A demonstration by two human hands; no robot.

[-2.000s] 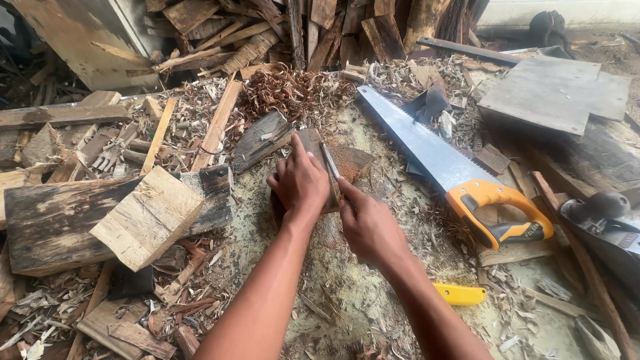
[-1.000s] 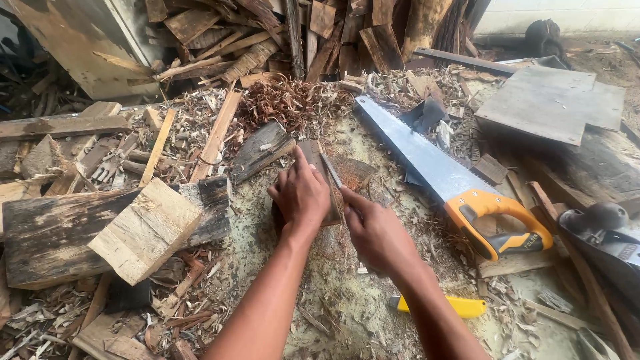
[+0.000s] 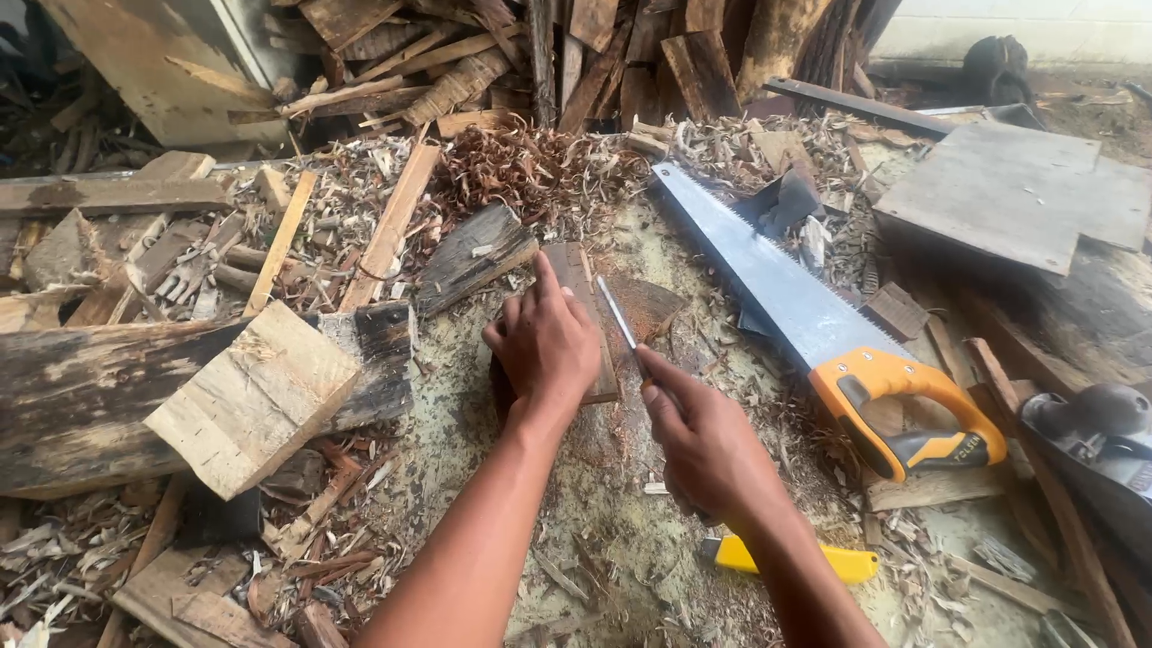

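My left hand [image 3: 547, 346] presses down on a small brown wooden block [image 3: 576, 274] at the middle of the work surface, its index finger pointing forward. In my right hand [image 3: 706, 436] is a narrow metal hand tool [image 3: 616, 310], perhaps a file or a small saw; its thin blade points up and left, beside the block's right edge. Most of its handle is hidden by the fingers. A darker piece of wood [image 3: 652, 301] with reddish sawdust lies just right of the block. Under my right forearm rests a yellow utility knife [image 3: 846, 564].
A handsaw [image 3: 774, 288] with an orange handle lies to the right, near a grey flat board [image 3: 999, 193] and a hand plane [image 3: 1098, 423]. Left are a pale wood block [image 3: 256, 396] on a dark plank [image 3: 81, 405] and scrap strips. Shavings [image 3: 526, 171] are heaped behind.
The right hand and its tool have shifted a little relative to the block, and the blade now shows a gap from the block's edge. My left hand stays on the block.
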